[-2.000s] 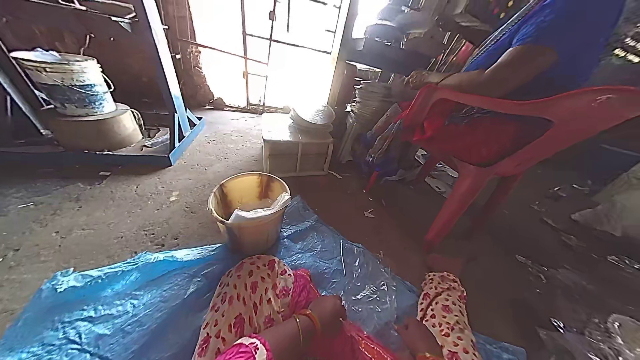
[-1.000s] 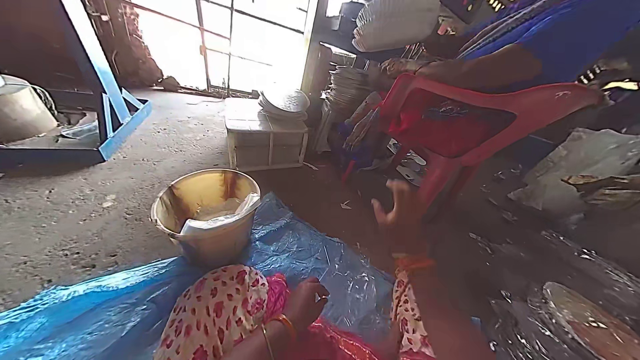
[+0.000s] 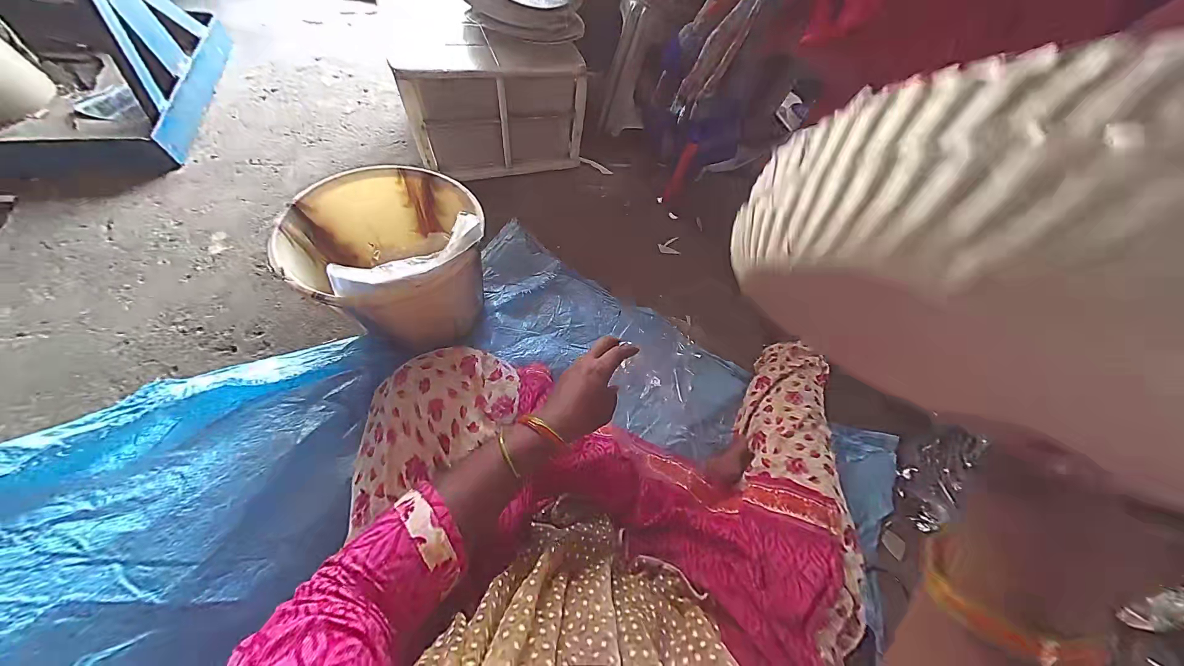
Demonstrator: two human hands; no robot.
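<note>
A large off-white stack of thin fluted pieces, perhaps paper or foam plates [image 3: 962, 222], fills the right side, blurred and close. My right hand [image 3: 1045, 499] is at its underside, with a bangle at the wrist; the fingers are mostly hidden by the stack. Over my lap my left hand [image 3: 592, 384] is half curled, thumb and fingertips near each other, and whether it pinches something small I cannot tell. Beyond it, a stained cream plastic bucket [image 3: 430, 296] holds a folded white plastic bag or sheet [image 3: 407, 268].
Blue plastic sheeting [image 3: 222, 481] lies beneath me. A pale box-like stand [image 3: 490, 111] carries round stacked items [image 3: 532, 23]. At upper left is a blue metal frame [image 3: 190, 102]. Clear plastic wrap [image 3: 939, 472] lies at right. Red cloth or chair [image 3: 925, 37] shows at upper right.
My right hand, raised and empty a second ago, is now at the fluted stack, which is large and close at right. The view has tipped downward. My left hand stays over my lap.
</note>
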